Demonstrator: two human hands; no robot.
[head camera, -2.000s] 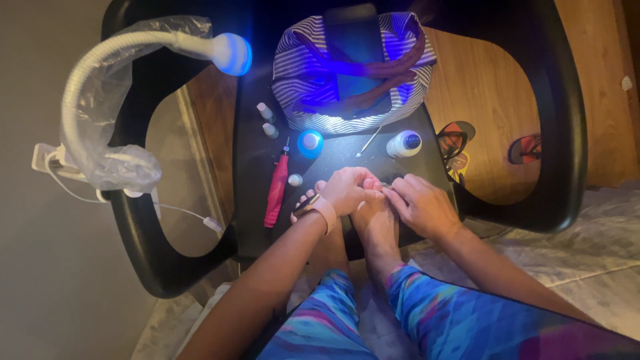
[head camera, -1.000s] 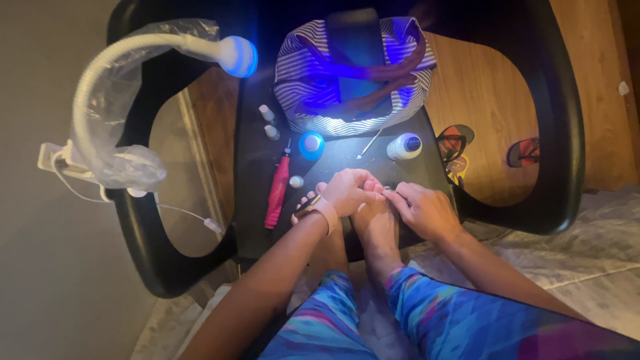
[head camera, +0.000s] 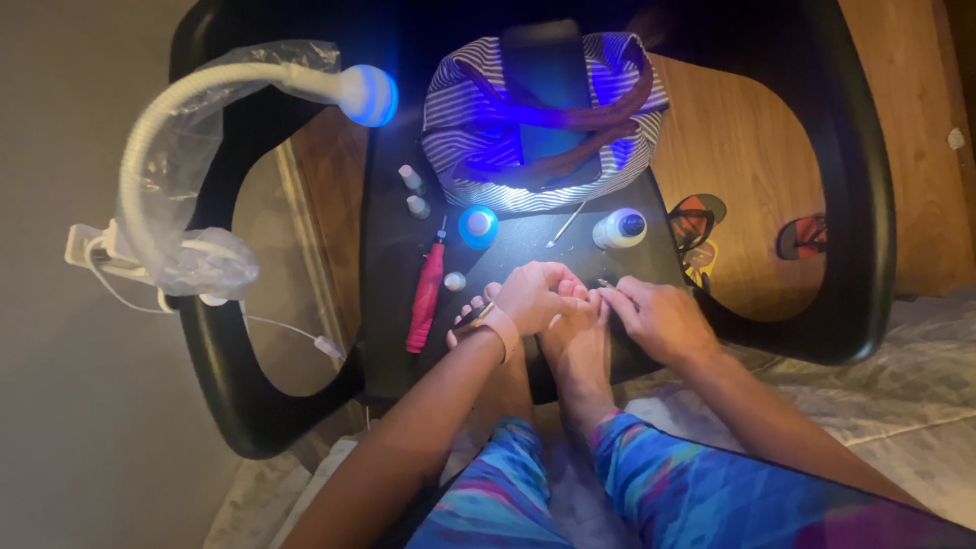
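Note:
My left hand (head camera: 534, 299), with a pink-banded watch at the wrist, is closed around the toes of the right foot (head camera: 576, 351). Just right of it, my right hand (head camera: 659, 316) pinches a small metal tool (head camera: 605, 284) at the outer toes; the tool's kind is mostly hidden by the fingers. The left foot (head camera: 476, 305) lies partly under my left wrist. Above the hands on the black chair seat are a thin metal stick tool (head camera: 566, 225), a white bottle with a dark top (head camera: 620, 229) and a blue bottle with a pale cap (head camera: 478, 226).
A pink handheld rotary tool (head camera: 425, 297) and small bottles (head camera: 412, 180) lie at the left. A striped bag (head camera: 473, 99) stands behind them. A plastic-wrapped gooseneck lamp (head camera: 368, 95) is clamped to the chair's left armrest (head camera: 221, 381). Flip-flops (head camera: 695, 221) rest on the wood floor.

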